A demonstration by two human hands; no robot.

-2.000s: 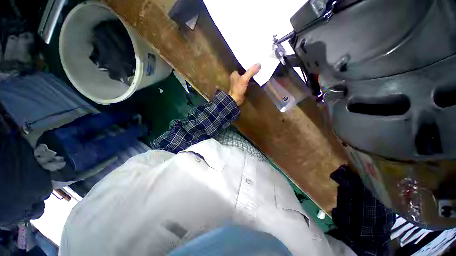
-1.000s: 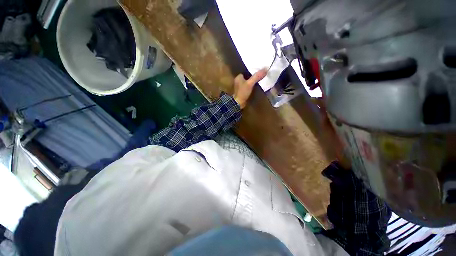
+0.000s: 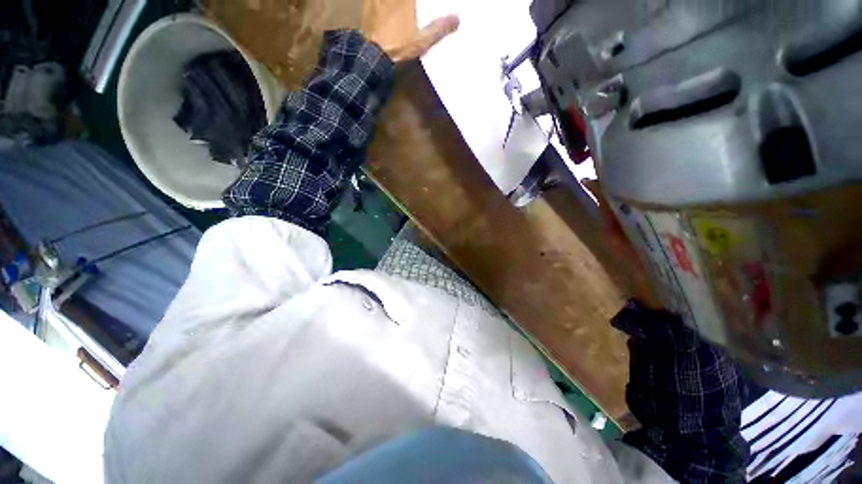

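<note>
The straight knife cutting machine (image 3: 699,142) fills the upper right, its grey housing close to the camera. Its silver base plate (image 3: 534,185) shows at the lay's edge, beside a thin upright guard. The white paper marker (image 3: 477,71) covers the lay, with a dark fabric edge along its near side. My left hand (image 3: 416,36) lies at the lay's near edge, one finger reaching onto the paper, holding nothing that I can see. It is partly blurred. My right hand is hidden behind the machine; only its dark checked sleeve shows at lower right.
The brown wooden table (image 3: 491,246) runs diagonally in front of my body. A white round tub (image 3: 142,123) with dark scraps (image 3: 222,104) stands on the green floor at upper left. Blue-grey cloth (image 3: 85,198) lies at left. White-edged strips (image 3: 803,440) show at lower right.
My left hand and sleeve have moved up and away along the lay's edge, off the spot near the base plate. The machine's housing has shifted slightly in view.
</note>
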